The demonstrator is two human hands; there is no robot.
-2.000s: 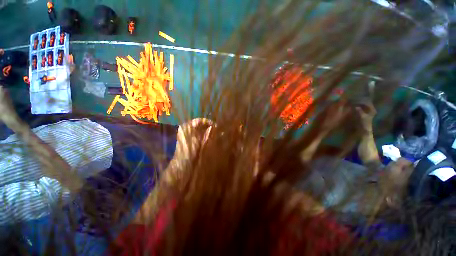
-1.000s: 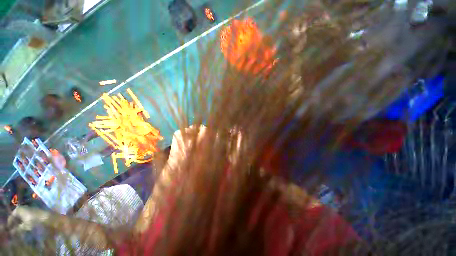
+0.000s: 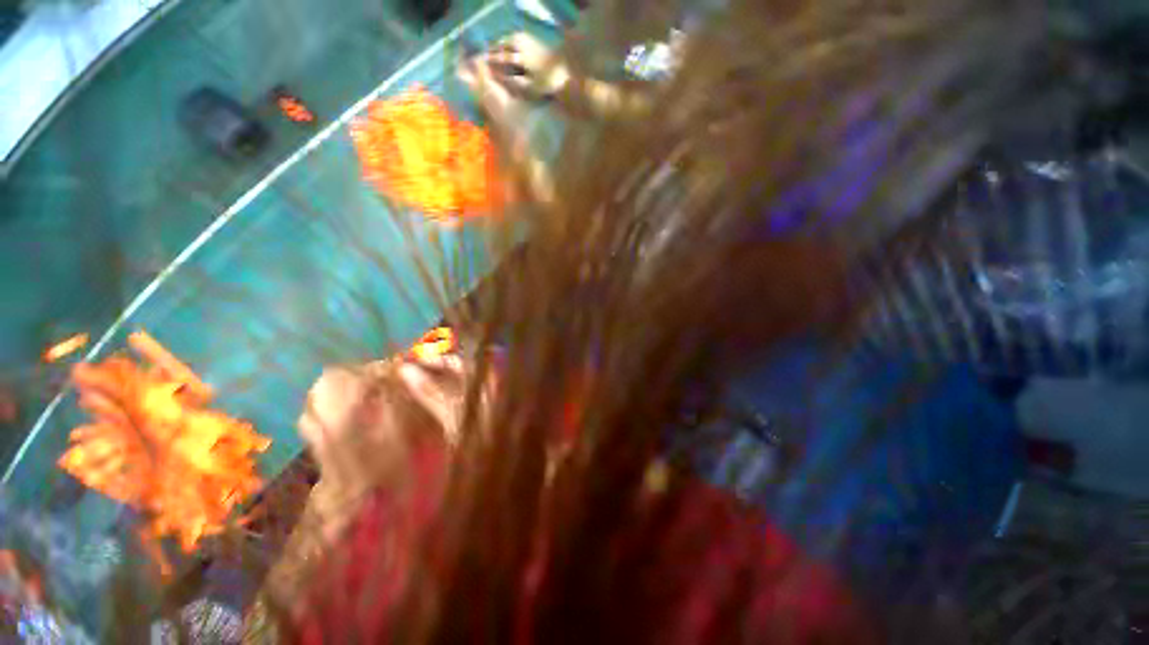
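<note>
My left hand (image 3: 347,416) is at the near edge of the green surface, blurred, its fingers bent inward. A small bright orange piece (image 3: 435,342) shows at its fingertips and seems held there. Hair covers most of the area to the right; a strip of skin there may be my right hand (image 3: 489,369), and what it holds is hidden. A loose pile of long orange parts (image 3: 164,441) lies left of my left hand. A compact heap of small orange parts (image 3: 428,151) lies beyond my hands.
Another person's hands (image 3: 510,78) are beyond the small-part heap. A dark lump (image 3: 224,121) and a small orange-and-black unit (image 3: 291,106) lie across the pale line (image 3: 208,233). A single orange strip (image 3: 66,348) lies at left. Blue cloth (image 3: 895,441) is at right.
The view has swung to the right, so both orange piles have shifted left and the white tray is no longer seen. An orange piece now shows at my left fingertips.
</note>
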